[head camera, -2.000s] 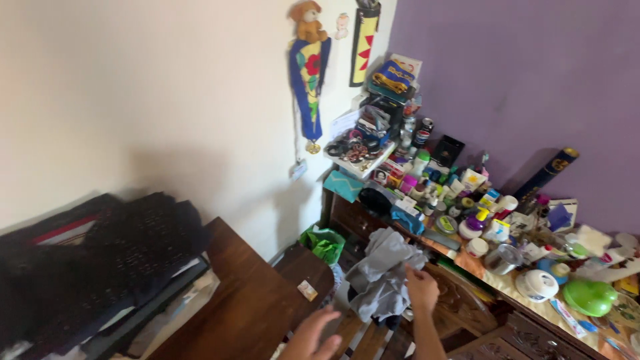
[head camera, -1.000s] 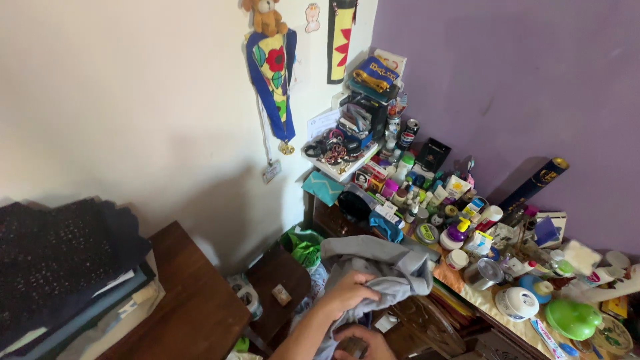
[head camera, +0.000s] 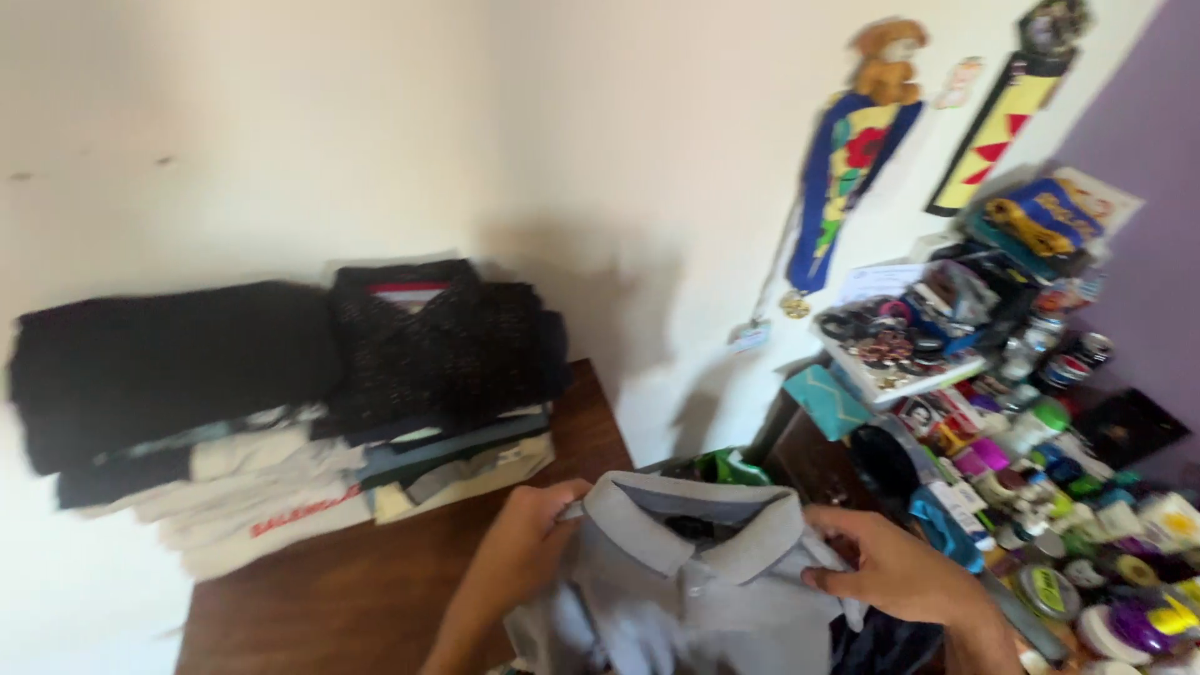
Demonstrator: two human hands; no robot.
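A light grey polo shirt (head camera: 712, 609) hangs spread in front of me, its collar up and its buttoned placket facing me. My left hand (head camera: 539, 534) pinches the shoulder at the left of the collar. My right hand (head camera: 867, 562) grips the opposite shoulder between thumb and fingers. The lower part of the shirt runs out of view at the bottom edge. Behind its left side is a brown wooden surface (head camera: 375, 591) bearing folded clothes: a black pile (head camera: 178, 366), a dark speckled collared shirt (head camera: 431, 356) and pale garments (head camera: 281, 497) underneath.
Bottles, jars and tubes crowd the dresser at the right, near my right forearm. A white tray (head camera: 872, 375) of small accessories stands by the wall beside a teal pouch (head camera: 827, 401). A plush bear (head camera: 889, 61) and a blue banner (head camera: 848, 178) hang on the wall. Green plastic (head camera: 731, 467) shows behind the collar.
The grey shirt was bunched low near the dresser; now it is held up by both shoulders with the collar facing me. My hands have moved apart. The view has swung left.
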